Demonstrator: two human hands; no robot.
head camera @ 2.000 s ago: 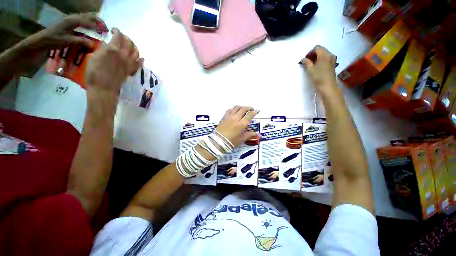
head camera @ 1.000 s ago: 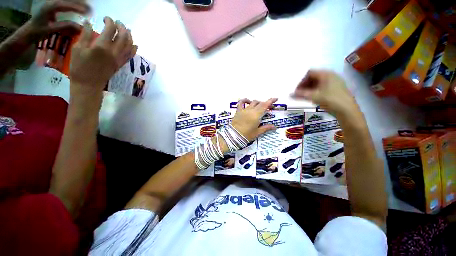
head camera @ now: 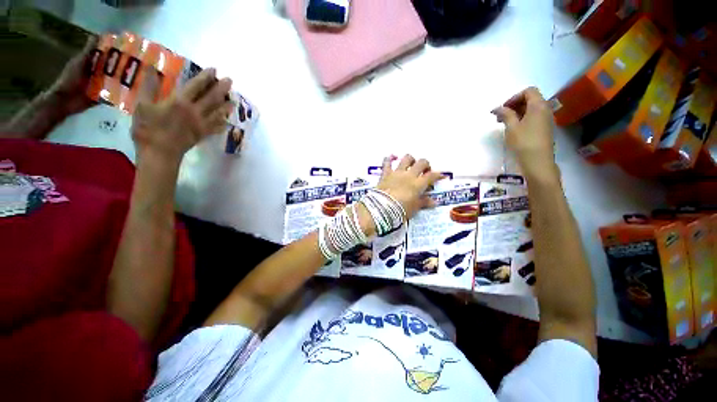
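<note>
Several white-backed hang-tab cartons point(head camera: 440, 235) lie side by side in a row at the table's near edge, their dark hang tabs pointing away from me. My left hand point(head camera: 407, 182) rests on the upper part of the middle cartons, fingers spread, with several pale bands point(head camera: 362, 224) around the wrist. My right hand point(head camera: 528, 118) is raised beyond the rightmost carton, thumb and forefinger close together. Whether something tiny is pinched between them cannot be made out. My right forearm covers part of the rightmost carton.
A pink folder point(head camera: 362, 39) with a phone point(head camera: 327, 12) and a black bag point(head camera: 460, 17) lie at the far side. Orange-yellow cartons point(head camera: 637, 102) are stacked at right, more point(head camera: 652, 275) stand at near right. At left, a neighbouring worker's hands point(head camera: 177, 118) handle orange cartons point(head camera: 126, 71).
My left hand has shifted right across the cartons. My right hand came in towards the cartons, then moved away again. The neighbour's hands have moved apart, showing more of the orange cartons.
</note>
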